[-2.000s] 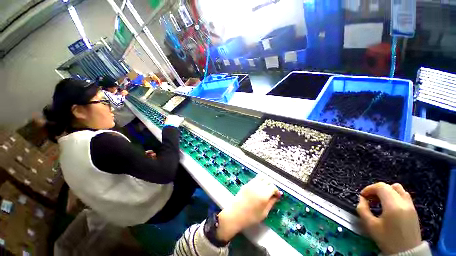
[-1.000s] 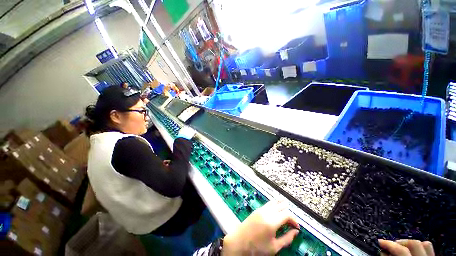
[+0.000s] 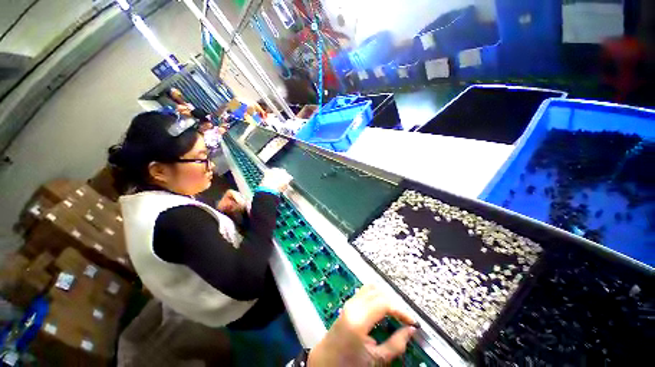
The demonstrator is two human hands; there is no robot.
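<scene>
My left hand (image 3: 363, 331) is over the green circuit boards (image 3: 309, 259) at the bottom centre, its thumb and index fingertips together on a tiny dark component (image 3: 415, 326). The part is too small to tell in detail. My right hand is out of the picture. Small dark and pale fitted parts stand on the boards. The black tray of dark cylinders (image 3: 585, 312) is at the lower right. The tray of cream-white components (image 3: 449, 290) lies left of it, with its black bottom showing in the middle.
A person (image 3: 194, 236) sits at the line on the left, one hand over the boards. A green tray section (image 3: 334, 179) lies beyond the white parts. A deep blue bin (image 3: 531, 193) with dark parts, a black tray (image 3: 488, 115) and a blue crate (image 3: 337, 122) stand behind.
The view has shifted towards the right-hand trays and bin. My right hand, at the dark parts before, has left the picture. My left hand stays over the boards, fingertips together.
</scene>
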